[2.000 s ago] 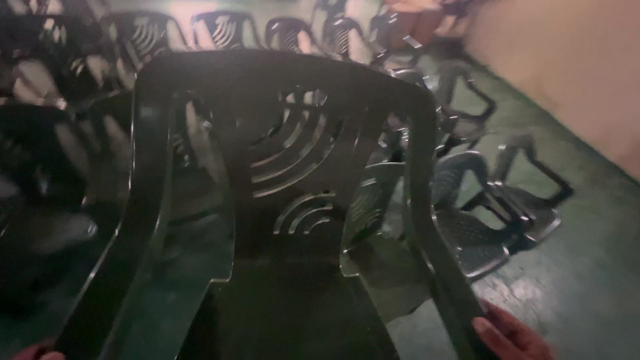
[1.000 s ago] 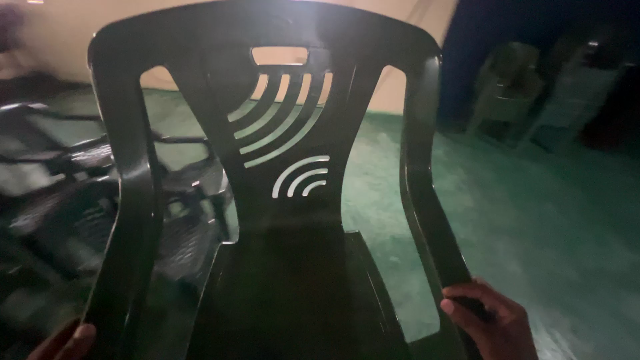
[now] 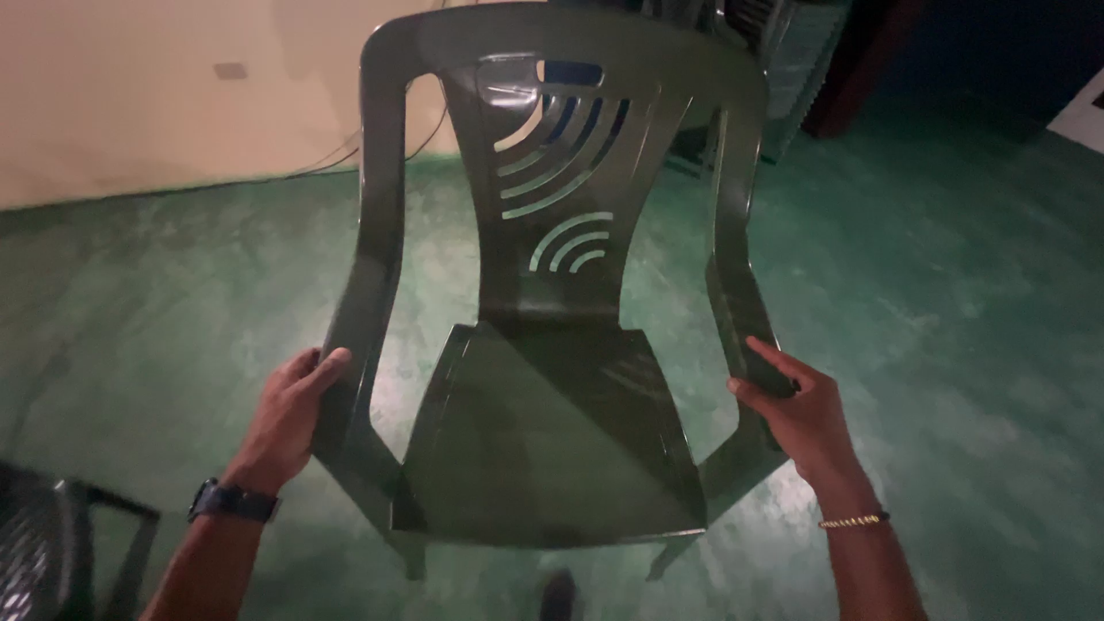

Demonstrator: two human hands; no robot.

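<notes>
A dark green plastic armchair [image 3: 552, 431] faces me in the middle of the view, its slotted backrest at the top and its seat below. My left hand [image 3: 289, 414] grips the armrest on the left, thumb on top; a dark watch is on that wrist. On the right armrest my right hand [image 3: 798, 401] is closed around the front part, with a beaded bracelet at the wrist. The chair's front legs show under the seat. Whether they touch the floor, I cannot tell.
Green floor [image 3: 931, 345] surrounds the chair. A pale wall [image 3: 172, 95] with cables along its foot stands at the back left. Stacked chairs [image 3: 793, 69] are behind at the upper right. Part of another dark chair [image 3: 95, 535] shows at the lower left. A shoe tip [image 3: 558, 595] is below the seat.
The view has swung away from the rows of chairs toward the wall and stacked chairs. The armchair has stayed between my hands, and both hands now show more fully.
</notes>
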